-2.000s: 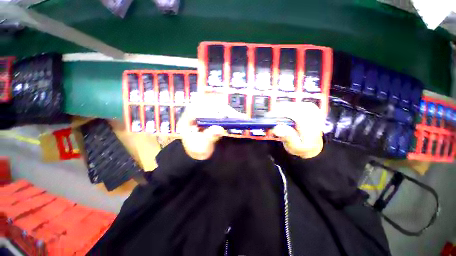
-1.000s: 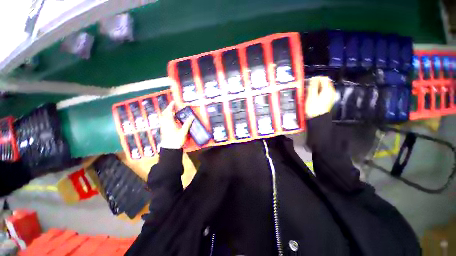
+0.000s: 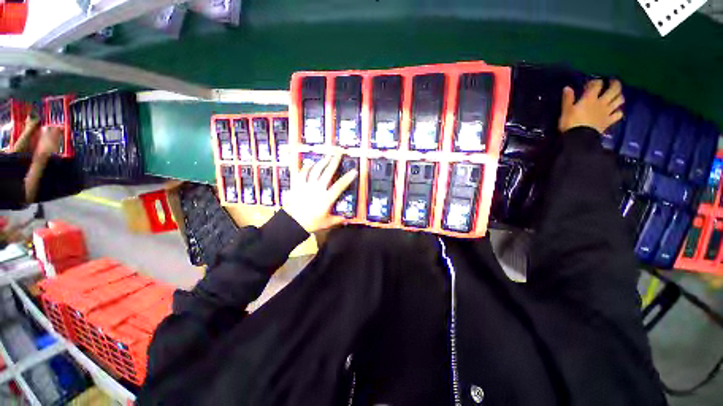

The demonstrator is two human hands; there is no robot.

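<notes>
The orange-red phone tray (image 3: 494, 151) lies directly before me, with two rows of open-backed black phones (image 3: 381, 194) showing white patches. My left hand (image 3: 321, 194) rests with its fingers spread over the lower-left slots. It hides the slot under it, and nothing shows gripped in it. My right hand (image 3: 591, 107) is spread over the upper row of the glossy black blister tray (image 3: 519, 151) at right. It touches the dark-blue back covers (image 3: 640, 127) there, with none seen lifted. The slots at this tray's left end look black and empty.
A phone tray (image 3: 272, 161) with phones stands left of mine. Further left are a black tray (image 3: 107, 135) and another person's hands (image 3: 43, 143) at an orange tray. An orange tray (image 3: 701, 238) is at far right. Black trays (image 3: 208, 222) and stacked orange trays (image 3: 111, 309) lie lower left.
My left hand has moved right and down onto the lower-left slots, and the phone it held tilted no longer shows raised. My right hand has moved right, from the tray's edge onto the blue covers.
</notes>
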